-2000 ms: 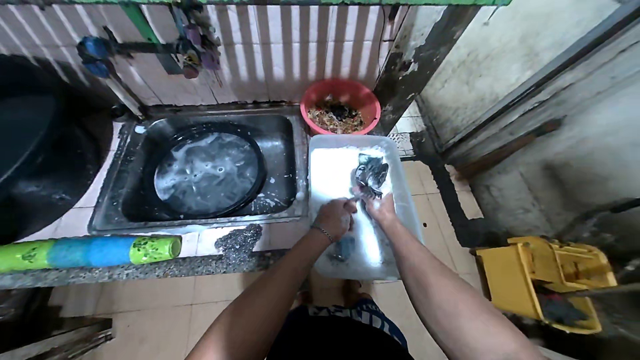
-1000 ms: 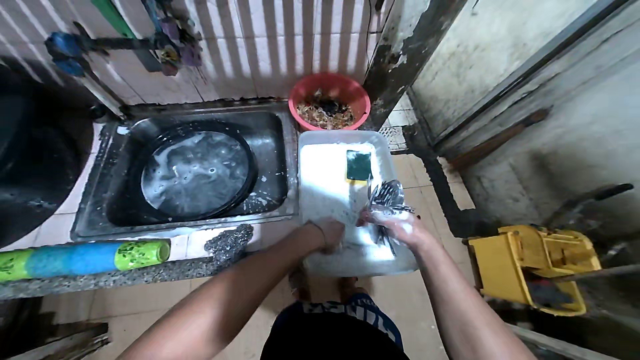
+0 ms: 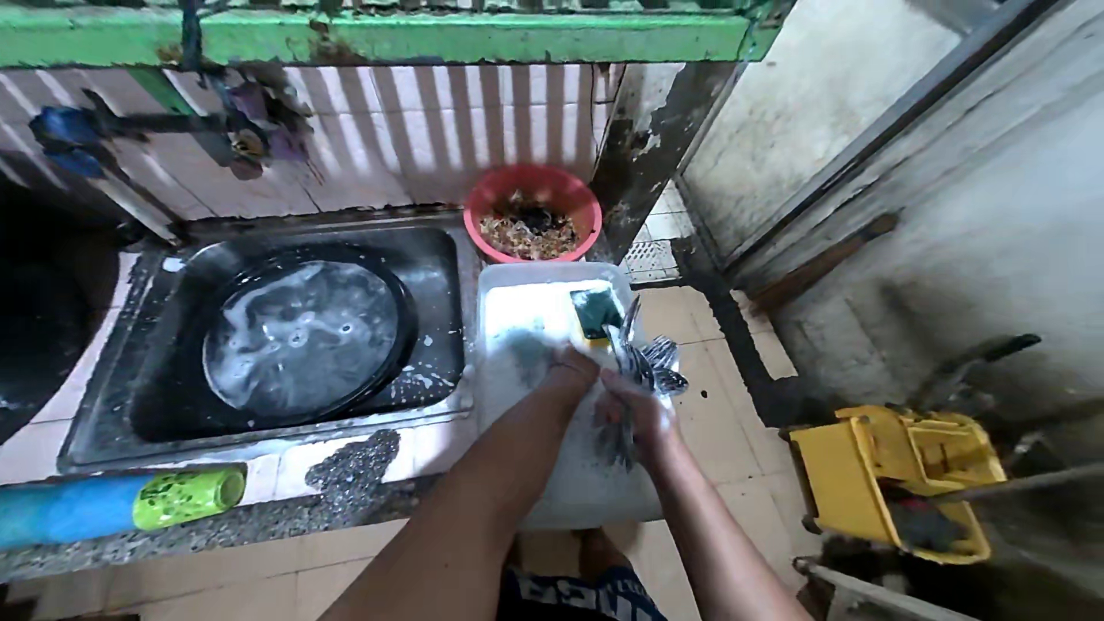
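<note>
My right hand (image 3: 636,410) is closed around a bundle of metal forks and spoons (image 3: 647,362), whose heads fan out over the right side of a translucent plastic tub (image 3: 561,509). Close beside it, my left hand (image 3: 571,366) reaches down into the tub; its fingers are hidden in pale suds and I cannot tell whether they hold anything. A green and yellow scouring sponge (image 3: 595,312) lies in the tub just beyond the bundle.
Left of the tub, a steel sink (image 3: 440,259) holds a round black basin (image 3: 405,345) of soapy water. A red bowl (image 3: 483,226) with food scraps stands behind the tub. Stacked plastic cups (image 3: 185,498) lie along the counter edge. A yellow mop bucket (image 3: 832,483) stands on the floor at right.
The sponge, under or near my hands two seconds ago, lies apart from them. My right hand has the cutlery bundle raised at the tub's right side. The view has shifted.
</note>
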